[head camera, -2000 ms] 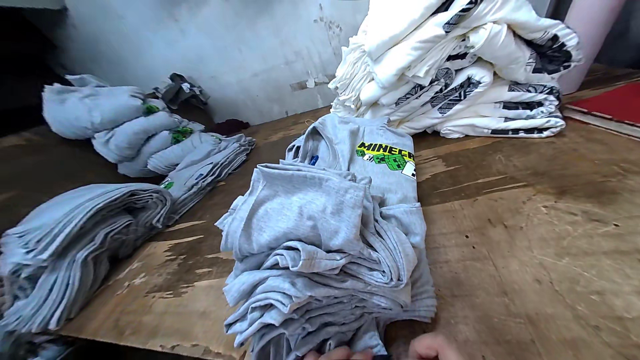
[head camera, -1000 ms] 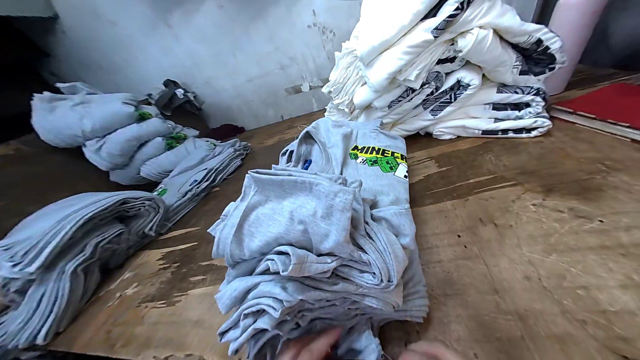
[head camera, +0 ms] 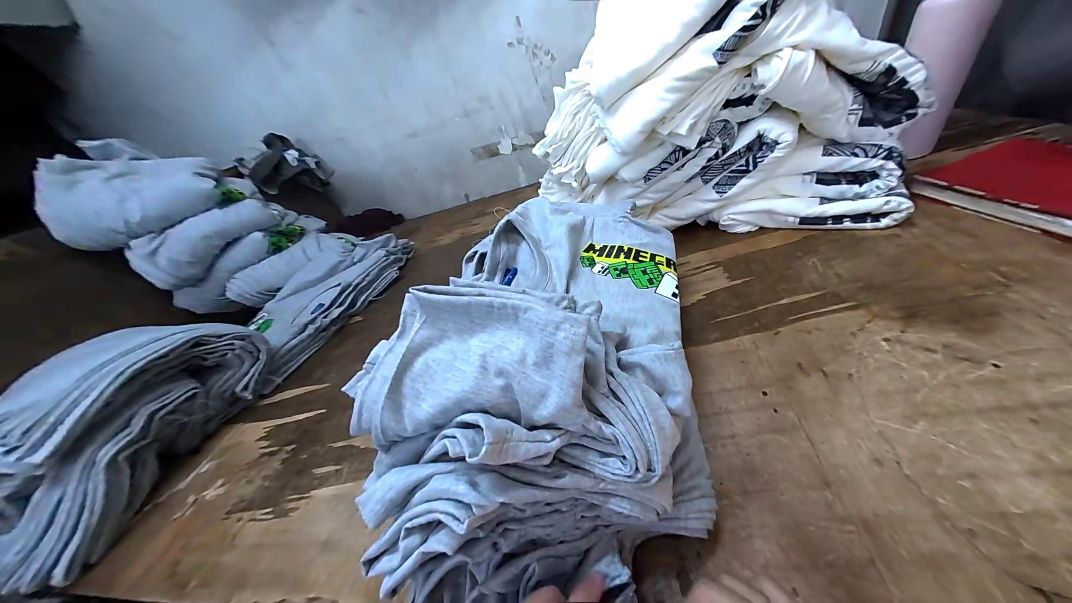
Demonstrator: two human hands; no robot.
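A pile of folded grey T-shirts (head camera: 502, 360) lies in the middle of the table, its front end heaped in loose folds. Beneath and behind those folds shows a shirt front with a green and yellow print (head camera: 632, 272). At the bottom edge, fingertips of my left hand (head camera: 574, 591) touch the pile's near end; whether they grip cloth is hidden. My right hand (head camera: 733, 590) is blurred and mostly cut off by the frame, just right of the pile and low over the table.
A second stack of grey shirts (head camera: 109, 402) lies at the left, with rolled grey shirts (head camera: 134, 197) behind it. White printed garments (head camera: 754, 117) are heaped at the back by a pink cylinder (head camera: 946, 75). A red book (head camera: 1013, 176) lies at the right on the wooden table (head camera: 879, 419).
My left hand has shifted slightly along the near end of the pile and shows less than one second ago. The shirt piles stay where they were.
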